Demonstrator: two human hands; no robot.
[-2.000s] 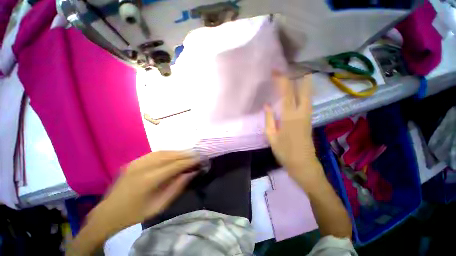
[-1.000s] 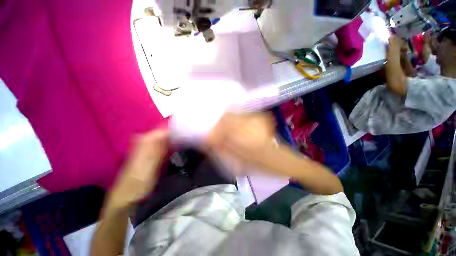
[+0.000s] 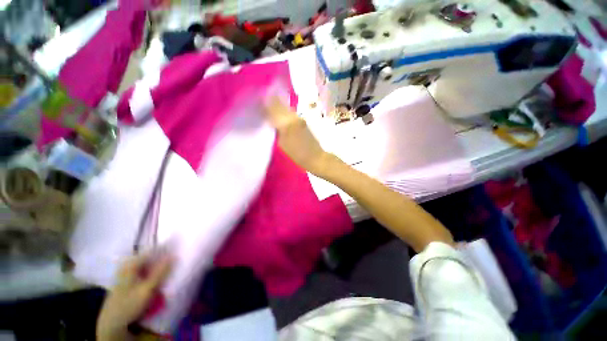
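Observation:
A long pale pink panel stretches between my two hands, blurred by motion. My right hand grips its upper end, left of the sewing machine. My left hand grips its lower end near the table's front edge at lower left. A magenta panel lies under it and hangs over the edge. Another pale panel lies to the left. The white sewing machine with a blue stripe stands at the upper right.
Small pale pink panels lie stacked on the machine bed. Scissors with green and yellow handles lie to their right. A blue crate with red pieces is below the table. Mixed cloth heaps lie behind.
The view has swung left. My hands have moved from the small pale piece in front of the machine to the long pale panel, one at each end. The magenta panel is rumpled and shifted.

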